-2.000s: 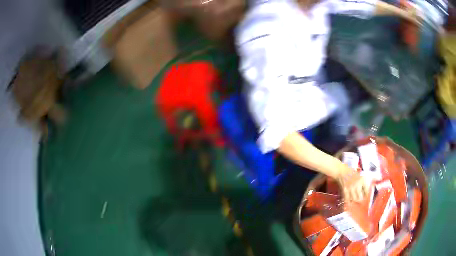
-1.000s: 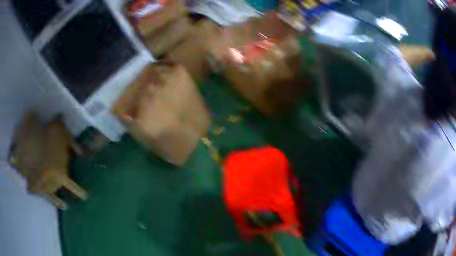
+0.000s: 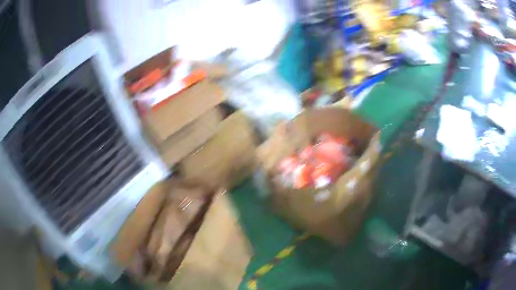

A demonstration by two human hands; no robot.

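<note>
Neither of my hands is in the picture. Nearest in front of me stand open brown cartons on the green floor, all blurred. One open carton (image 3: 334, 212) holds a heap of orange-pink and white items (image 3: 319, 161), too blurred to name surely. At the lower left is another open carton (image 3: 218, 243) with its flaps spread; brown material shows inside it. Behind, a carton (image 3: 184, 110) holds orange and white pieces that look like boxes.
A large white-framed unit with a dark slatted grille (image 3: 79, 147) stands at left. Clear or white plastic film (image 3: 266, 96) lies behind the cartons. A table (image 3: 486, 124) with white sheets is at right. Yellow-black tape (image 3: 274, 260) marks the floor. Blue and yellow items fill the back.
The view has swung left and forward. The person, the red and blue stools and the round container of orange boxes have left the picture. The cartons and grille unit now show larger.
</note>
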